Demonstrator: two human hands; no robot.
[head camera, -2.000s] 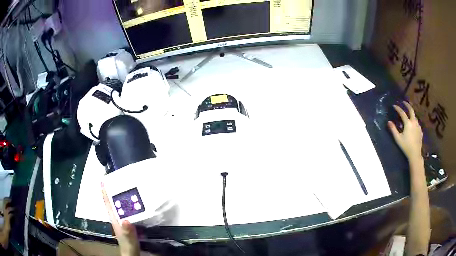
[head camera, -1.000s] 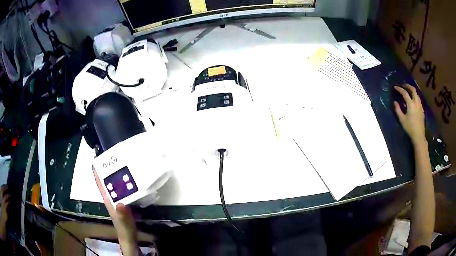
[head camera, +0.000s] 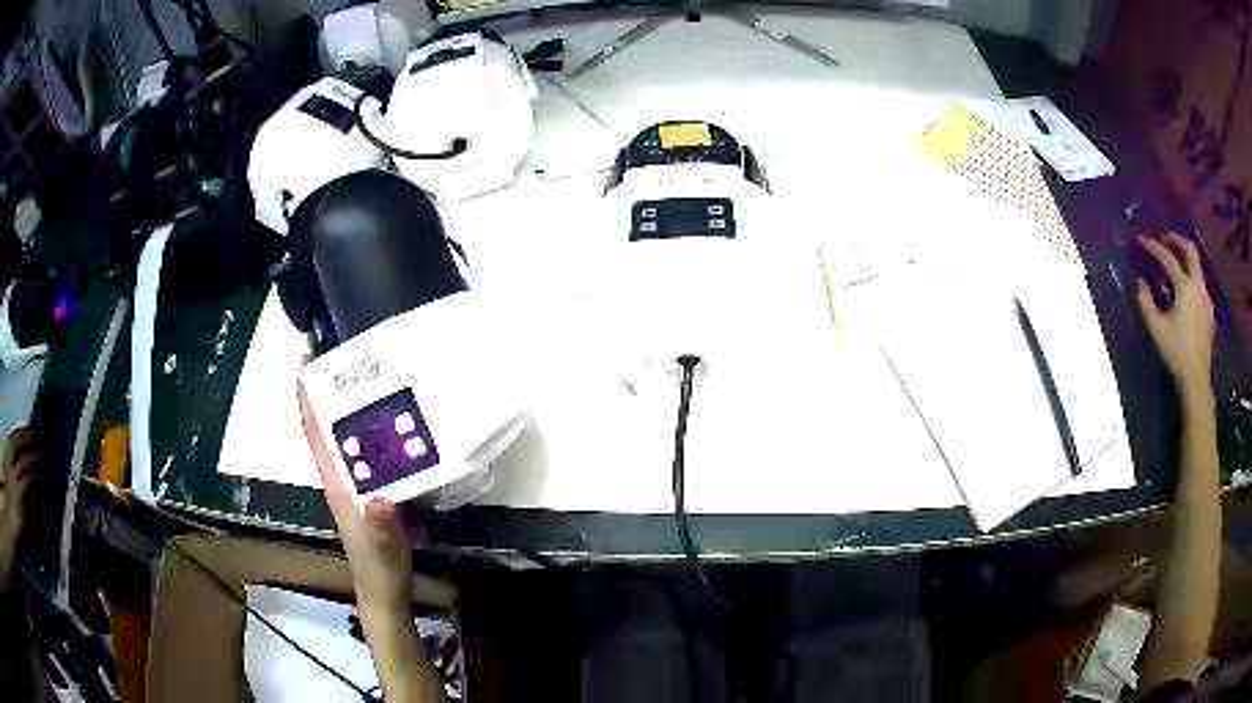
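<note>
A white security camera with a black rounded head (head camera: 412, 392) stands tilted at the front left of the bench. My left hand (head camera: 364, 515) holds its lower left side, the thumb at its bottom edge. Its dark front panel shows four light squares and a purple tint. A second white camera (head camera: 687, 282) with a yellow label sits mid-bench, its black cable (head camera: 681, 453) hanging over the front edge. My right hand (head camera: 1178, 300) rests on the dark computer mouse (head camera: 1153, 282) at the right, which is mostly hidden under the fingers.
More white cameras (head camera: 460, 117) stand at the back left. White paper (head camera: 769, 453) covers the bench. A black pen (head camera: 1050, 385), a printed grid sheet (head camera: 1023, 186) and a white card (head camera: 1064, 142) lie right. Open cartons (head camera: 192, 618) are below. Another person's hand (head camera: 19, 467) shows far left.
The view has tilted down and shifted, so the bench sits higher and more of the carton shows. My left hand still holds the camera, and my right hand stays at the mouse.
</note>
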